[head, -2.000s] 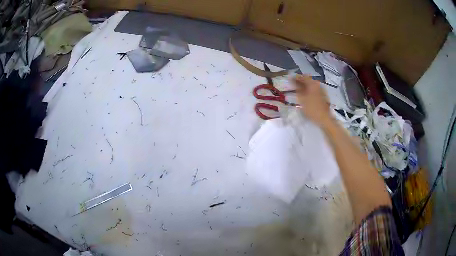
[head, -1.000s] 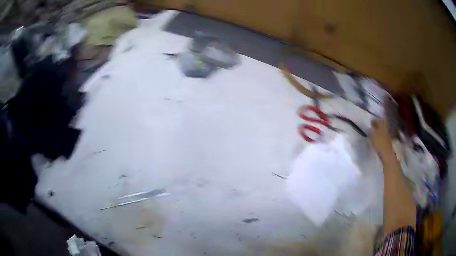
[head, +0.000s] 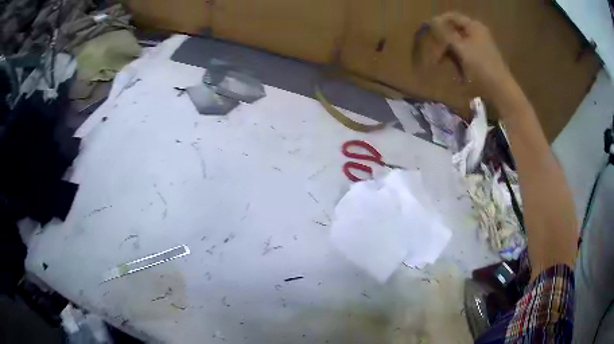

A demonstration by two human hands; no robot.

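Observation:
My right hand (head: pixel 468 50) is raised in front of the brown board at the upper right. It is blurred, and its fingers are closed on a dark, thin, curved thing (head: pixel 420 47) that I cannot name. My left hand is out of the picture. Below lie red-handled scissors (head: pixel 358 160), their handles pointing left. Loose white interlining sheets (head: pixel 384 225) lie just in front of them, overlapping. The narrow, pale-edged template (head: pixel 153 261) lies alone at the lower left of the white table (head: pixel 222 195).
Black cloth (head: pixel 40 154) covers the left edge. Greyish translucent pieces (head: pixel 214 99) and a curved tan strip (head: pixel 340 117) lie at the far side. Tangled offcuts (head: pixel 495 208) and the iron (head: pixel 481 302) are on the right. Thread ends dot the table.
My right hand has moved from the clutter at the table's right edge up in front of the board, with a dark thing in it. The iron now shows below my forearm.

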